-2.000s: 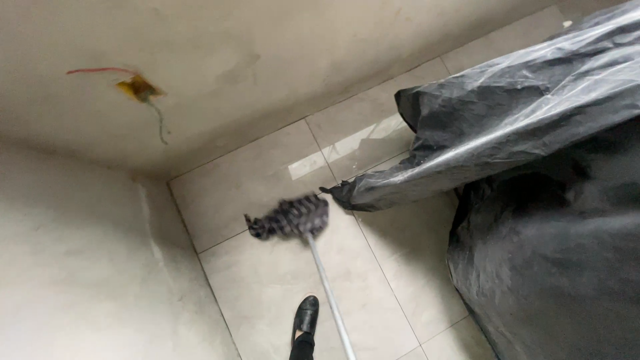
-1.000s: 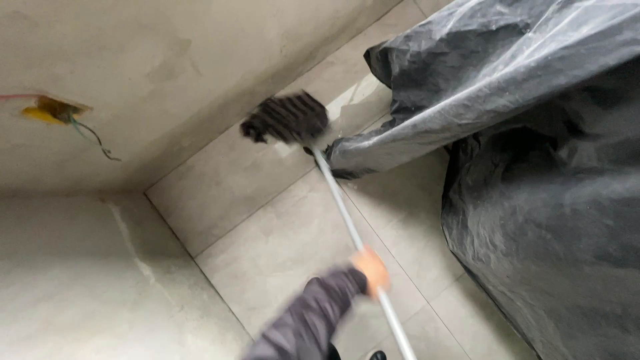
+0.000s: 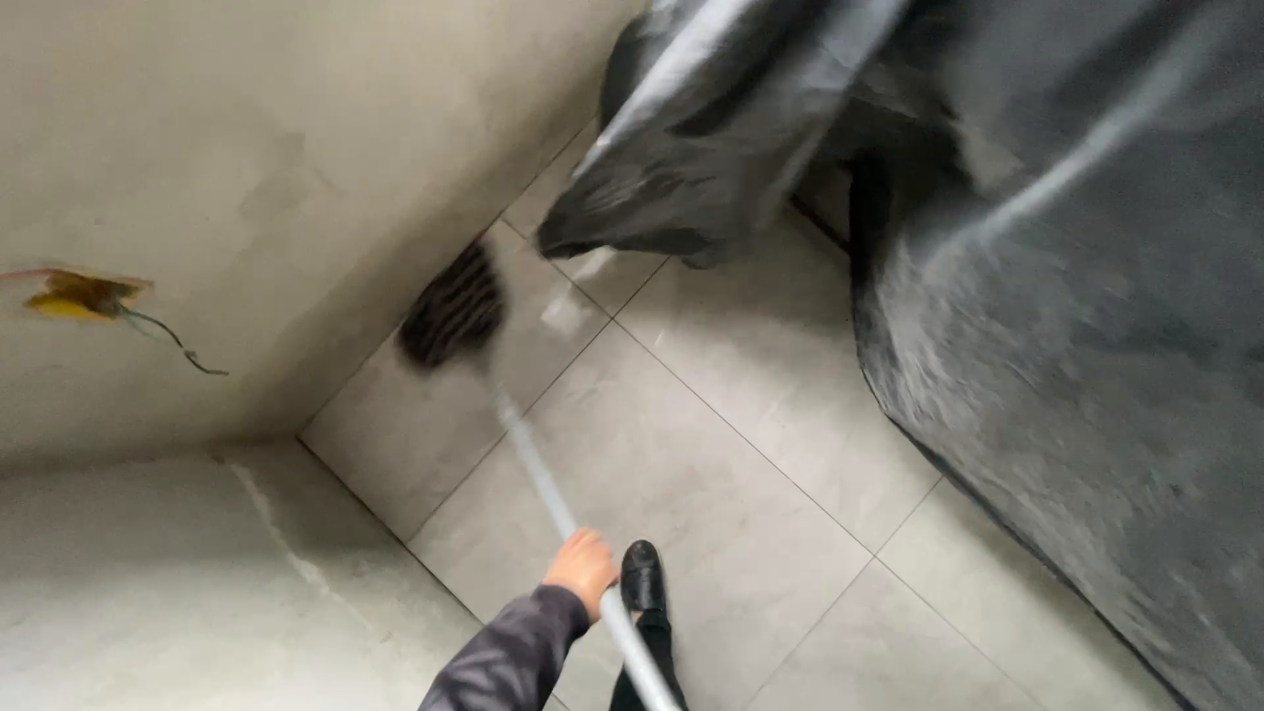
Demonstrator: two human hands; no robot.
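My left hand (image 3: 583,570), in a dark sleeve, is closed around the pale handle of a mop (image 3: 538,464). The handle runs from the bottom edge up and left to the dark, striped mop head (image 3: 454,306), which is blurred and lies on the grey floor tiles along the foot of the wall. My right hand is out of view. Just right of my left hand is a black shoe (image 3: 643,578) below a dark trouser leg.
Dark plastic sheeting (image 3: 1066,326) drapes down over the right side, with a loose fold (image 3: 642,212) hanging near the mop head. Two bare plastered walls (image 3: 197,148) meet at a corner on the left. Thin wires stick out of a yellow wall box (image 3: 84,296).
The mop head has moved along the wall's foot toward the corner and away from the sheeting's fold. My left hand, out of view two seconds ago, came into view on the handle and remains there.
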